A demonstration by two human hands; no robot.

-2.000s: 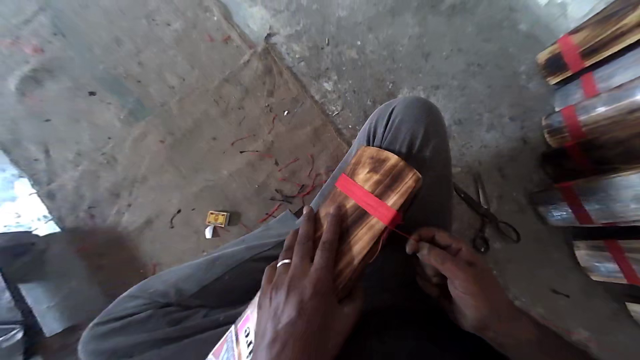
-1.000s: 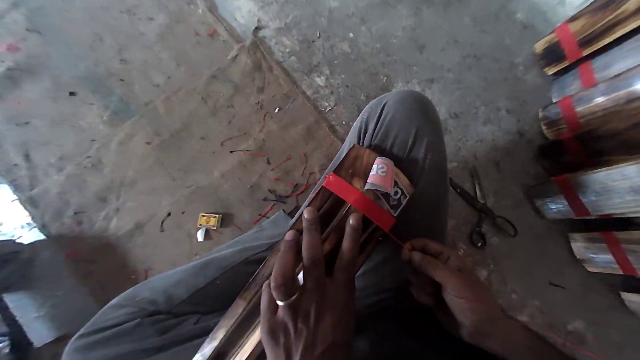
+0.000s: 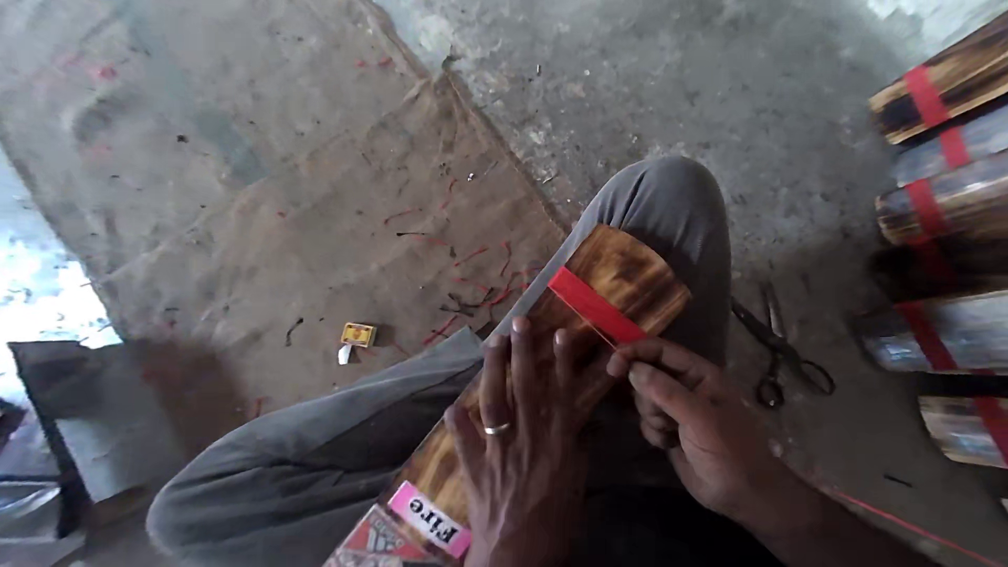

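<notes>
A wooden cricket bat blade (image 3: pixel 626 272), with a scorched grain and stickers near its lower end, lies over my raised knee. A red band (image 3: pixel 596 305) crosses it near its rounded end. My left hand (image 3: pixel 520 441) is spread flat on the blade, holding it against my leg, with a ring on one finger. The fingertips of my right hand (image 3: pixel 685 409) pinch the right end of the red band at the blade's edge. A thin red thread (image 3: pixel 906 526) runs past my right forearm.
Scissors (image 3: pixel 776 346) lie on the concrete floor right of my knee. Several wrapped wooden blades with red bands (image 3: pixel 925 206) are lined up at the right. A matchbox (image 3: pixel 359 335) and red thread scraps (image 3: pixel 492 287) lie on the cloth sheet at the left.
The blade has been turned over twice: its plain face showed first, then a side with a ridge and sticker, now a plain face again. My right hand has moved up to the band.
</notes>
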